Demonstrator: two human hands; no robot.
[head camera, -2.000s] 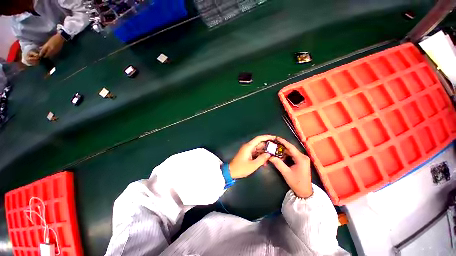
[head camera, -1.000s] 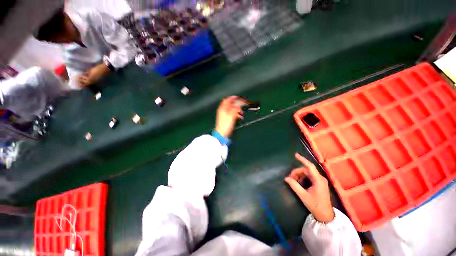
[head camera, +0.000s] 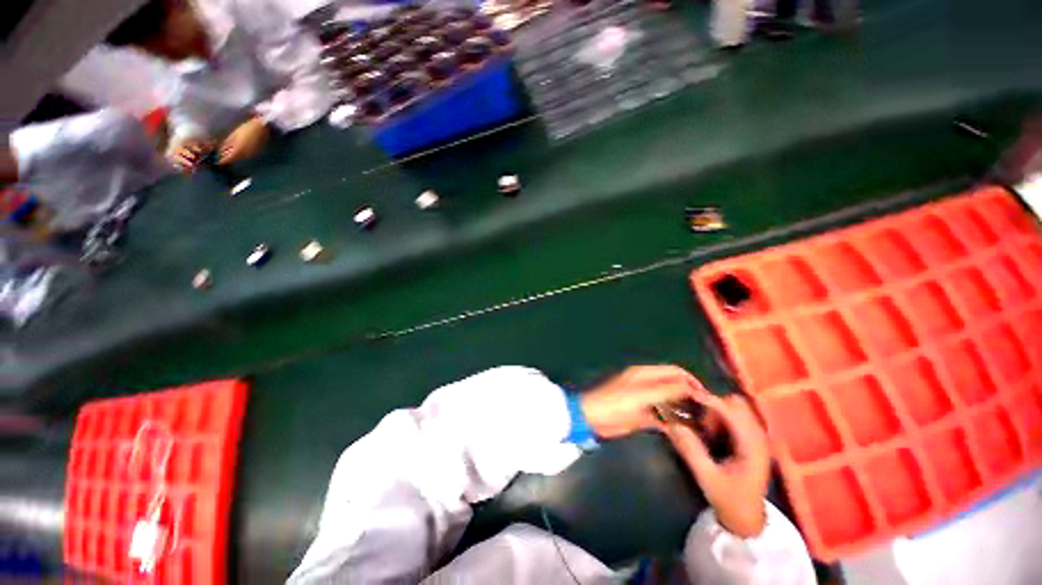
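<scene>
My left hand (head camera: 640, 402), with a blue wrist strap (head camera: 579, 419), is beside my right hand (head camera: 731, 457), just left of the orange-red tray. A small dark module (head camera: 683, 411) is between the fingertips of my left hand, partly hidden and blurred. The right fingers are curled close to it, with a dark patch inside them; whether they hold anything is unclear. A dark module (head camera: 730, 290) sits in the top left pocket of the orange-red tray (head camera: 851, 354).
Several small modules (head camera: 366, 216) lie spaced along the green belt, one with gold parts (head camera: 705, 218) above the tray. A second orange-red tray (head camera: 154, 480) holds a white cable (head camera: 146, 537). Across the belt are a blue bin (head camera: 451, 118), a grey tray (head camera: 611, 69) and people in white coats.
My left hand has come back from the belt to my right hand. The dark module it reached is gone from its spot by the belt edge. Another module now shows farther across the belt.
</scene>
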